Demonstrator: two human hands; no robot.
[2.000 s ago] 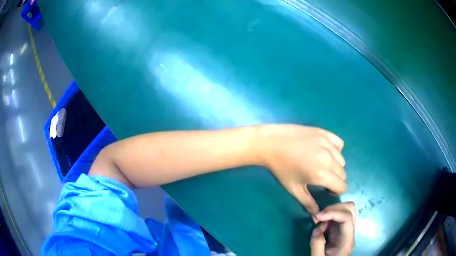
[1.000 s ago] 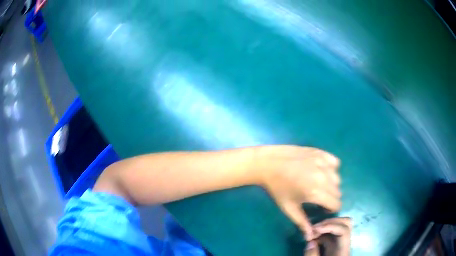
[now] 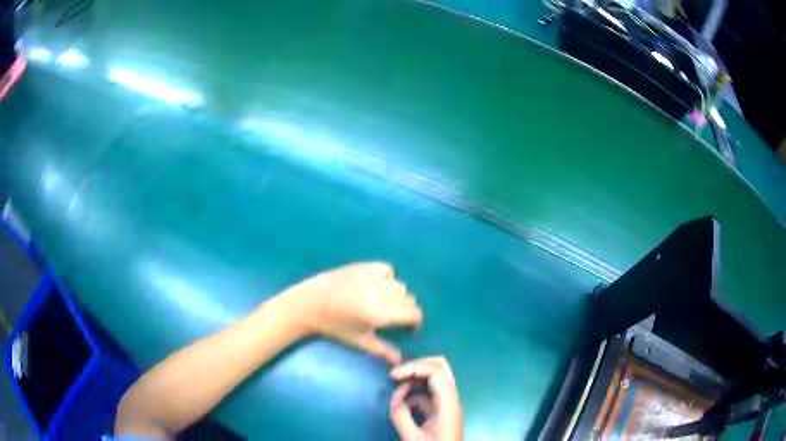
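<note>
My left hand [image 3: 358, 310] is bare and reaches in from the lower left over the green bench top [image 3: 258, 224]. Its thumb and finger point down to the fingertips of my right hand [image 3: 429, 400]. My right hand is bare, cut off at the wrist by the bottom edge, with its fingers curled. The fingertips of both hands meet or nearly meet. Whether something small is pinched between them cannot be seen.
A press jig [image 3: 672, 310] with a black upright and orange-brown inset stands at the lower right. A blue crate [image 3: 84, 379] with black contents and a white item is at the lower left. Cables and a black device [image 3: 629, 65] lie at the top right.
The view has turned to the right and up. The jig and the cables have come into view, and both hands now appear further left in the picture. The hands keep much the same pose.
</note>
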